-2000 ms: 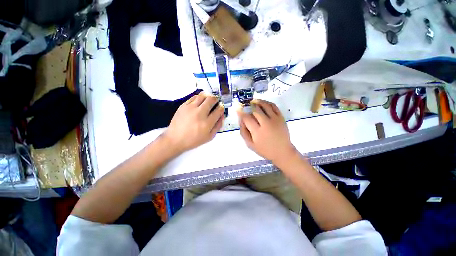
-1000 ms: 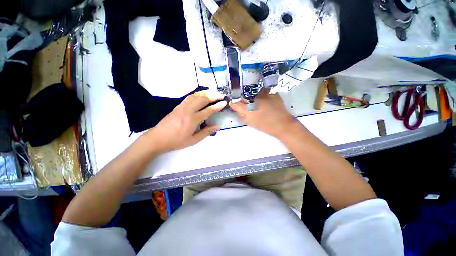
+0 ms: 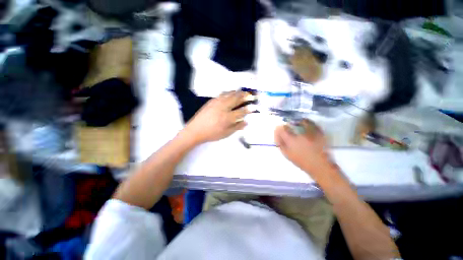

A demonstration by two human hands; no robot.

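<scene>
The picture is blurred. My left hand is left of the needle area, fingers bent over the end of the black pieces; whether it grips one cannot be told. My right hand is curled just below the needle area; what its fingers hold, if anything, is hidden by blur. A small dark bit lies on the white table between the hands. The white sewing machine head has a blue stripe and a brown patch.
A dark pile lies on brown cardboard at left. A black strip drapes over the machine arm. Small tools and dark red scissors lie at right. The table's front edge runs below my hands.
The whole view has shifted, so the scene sits further right and is blurred. My hands have moved apart, my right hand drawing back from the needle area.
</scene>
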